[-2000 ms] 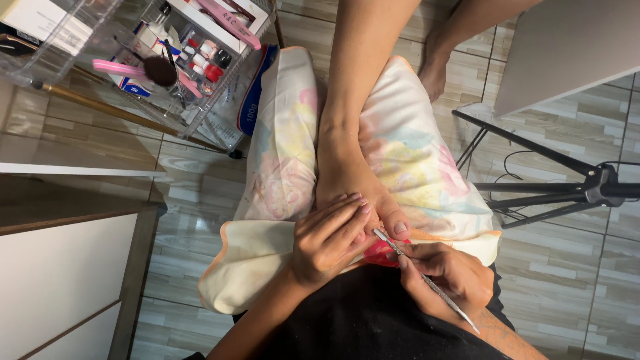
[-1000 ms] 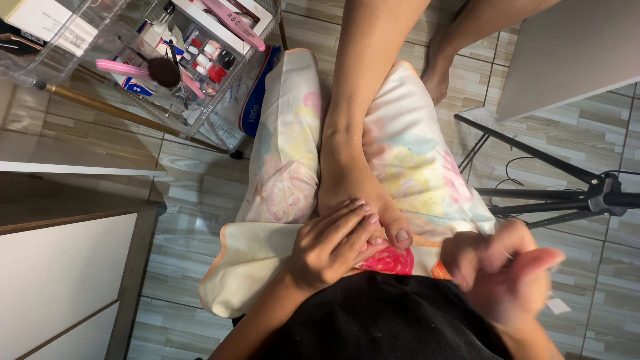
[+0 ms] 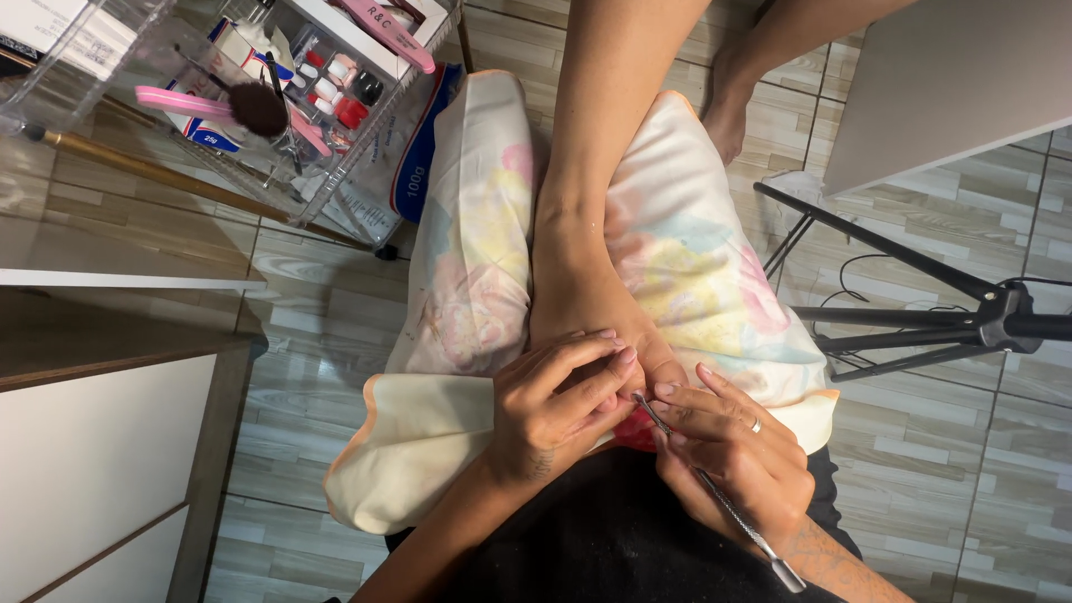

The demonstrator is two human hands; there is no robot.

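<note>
Another person's bare foot [image 3: 586, 293] rests on a floral towel [image 3: 695, 251] spread over my lap. My left hand [image 3: 557, 402] holds the foot's smaller toes, its fingers bent over them. In my right hand [image 3: 737, 452] is a metal cuticle pusher [image 3: 729, 502], held like a pen; its tip meets a toenail beside the big toe. The big toe is partly hidden by my right fingertips. Under the toes a red patch [image 3: 635, 430] shows against my black clothing.
At the upper left a clear plastic trolley [image 3: 335, 180] holds nail polish bottles [image 3: 350, 110], a dark makeup brush [image 3: 258, 109] and a pink nail file [image 3: 389, 33]. A white drawer unit [image 3: 100, 444] stands at the left, a black tripod [image 3: 997, 316] at the right. The person's other foot [image 3: 727, 121] is on the floor.
My right hand was raised away from the foot, blurred, one second ago; it has come back to the toes with the pusher. My left hand has stayed at the foot.
</note>
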